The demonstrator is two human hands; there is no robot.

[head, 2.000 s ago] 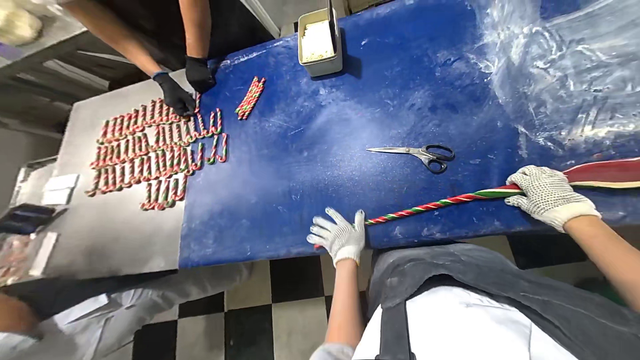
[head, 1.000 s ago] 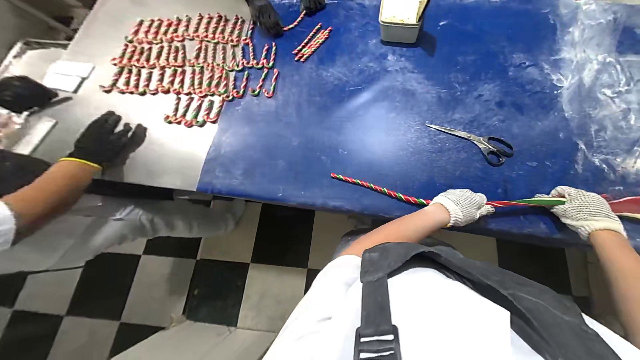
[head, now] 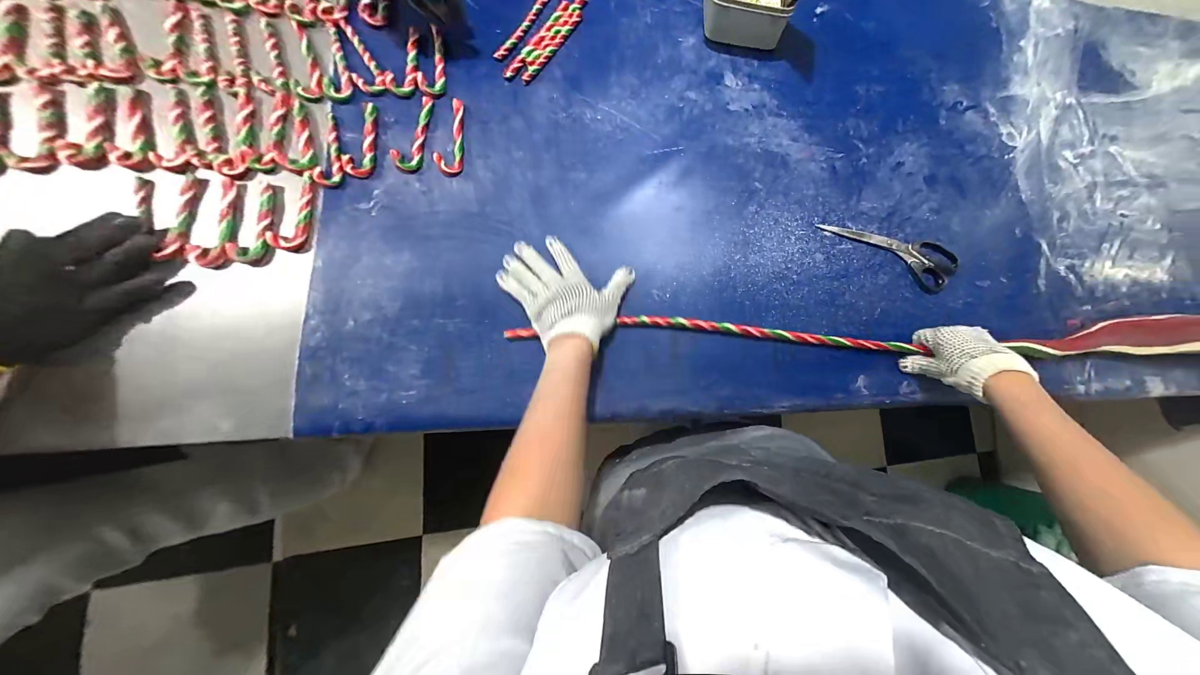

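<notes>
A thin rope of twisted red, green and white candy [head: 759,331] lies along the near part of the blue table surface. Across its left part rests my left hand [head: 567,295], in a white dotted knit glove, flat with the fingers spread; a short red end sticks out to its left. My right hand [head: 961,358], gloved alike, has its fingers curled round the rope farther right. Beyond that hand the candy widens into a thick red, white and green strip [head: 1134,335]. Black-handled scissors [head: 905,251] lie slightly spread behind the rope.
Rows of candy canes [head: 230,127] cover the metal surface at the left and the blue table's edge. Several straight candy sticks [head: 548,37] lie at the back, near a grey container [head: 747,23]. A co-worker's black-gloved hand [head: 70,281] is over the metal surface; dark fingers show at the top.
My left hand has moved left along the rope and spread flat; one second ago it was closed round it near my right hand. The rope's free end lies straighter.
</notes>
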